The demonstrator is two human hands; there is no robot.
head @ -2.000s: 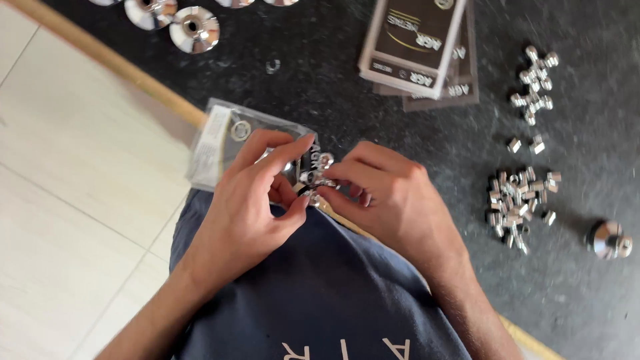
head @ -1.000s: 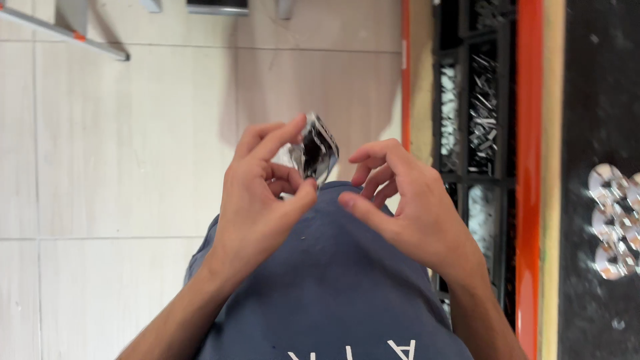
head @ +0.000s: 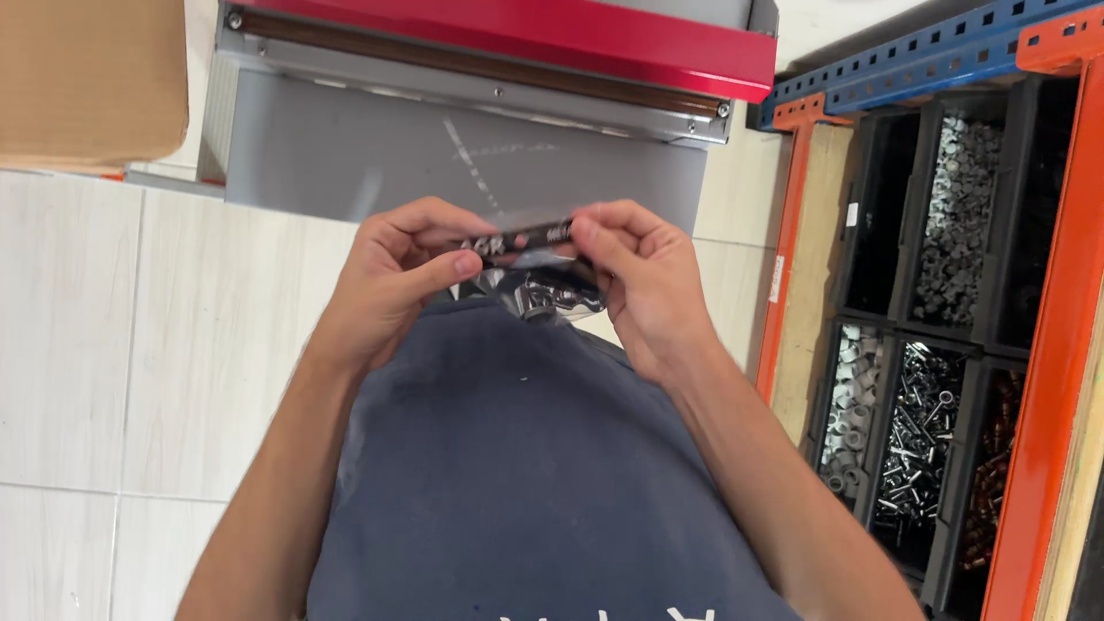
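Observation:
A clear plastic packet with a dark printed top strip is stretched between my two hands, at the middle of the view. Small dark or shiny parts show through its lower half, too blurred to name. My left hand pinches the strip's left end between thumb and fingers. At the right end, my right hand grips the strip, its fingers curled behind the packet. Just beyond the hands is a machine with a red metal bar, which looks like a bag sealer, and its grey plate.
A cardboard box is at the upper left. On the right, an orange and blue metal rack holds black bins, among them one of small grey parts and one of shiny metal fasteners. Pale floor tiles lie at the left.
The view has swung from the dark worktop to the red-barred machine. My right hand, apart from the packet one second ago, now grips it; the packet is now stretched out sideways.

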